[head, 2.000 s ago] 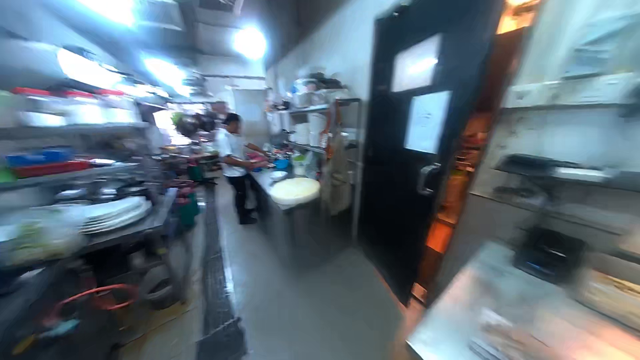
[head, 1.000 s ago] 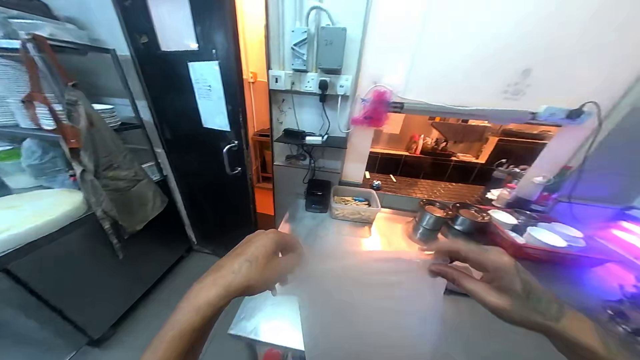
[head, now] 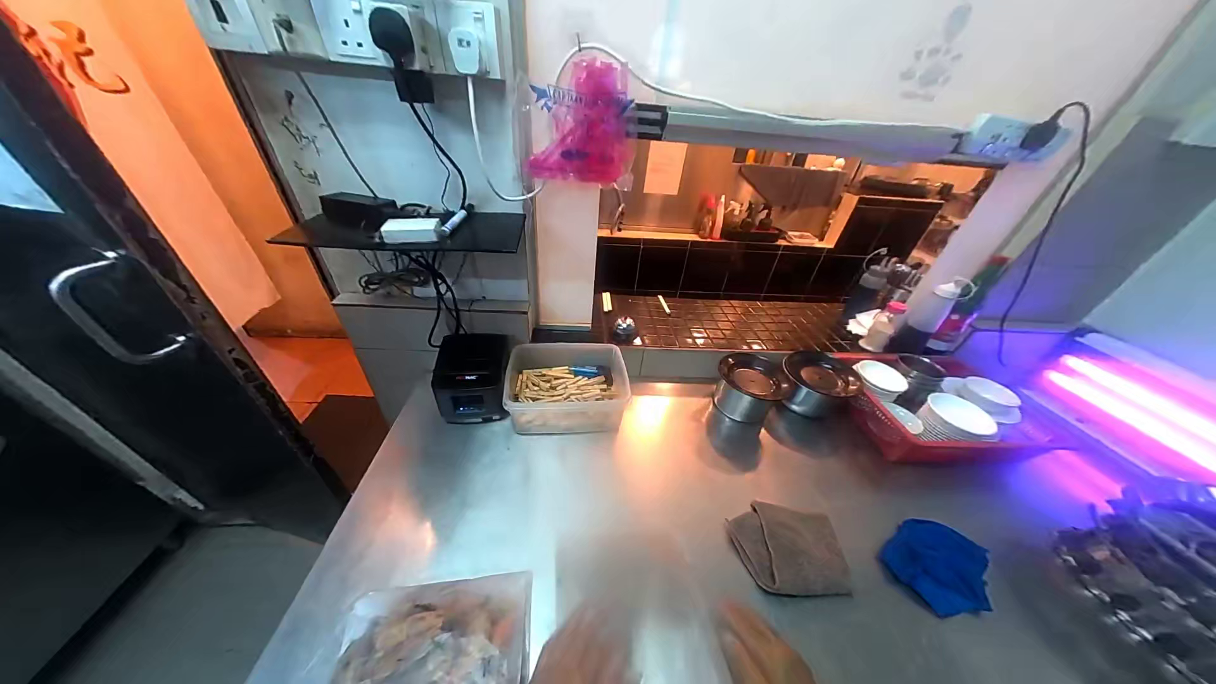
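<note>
Both hands reach in at the bottom edge, low over the stainless steel worktop. My left hand is motion-blurred, just right of a clear plastic bag of food pieces. A short gap to its right, my right hand lies below a folded brown cloth. Nothing shows clearly in either hand, and their lower parts are cut off by the frame. A crumpled blue cloth rests farther right.
Along the back stand a black device, a plastic tub of wooden clothespins, two steel pots and a red tray of white bowls. A glowing lamp is at right, a black door at left.
The view has turned from the kitchen aisle to the worktop. My hands were raised and apart over the worktop a second ago; now they are lower and closer together.
</note>
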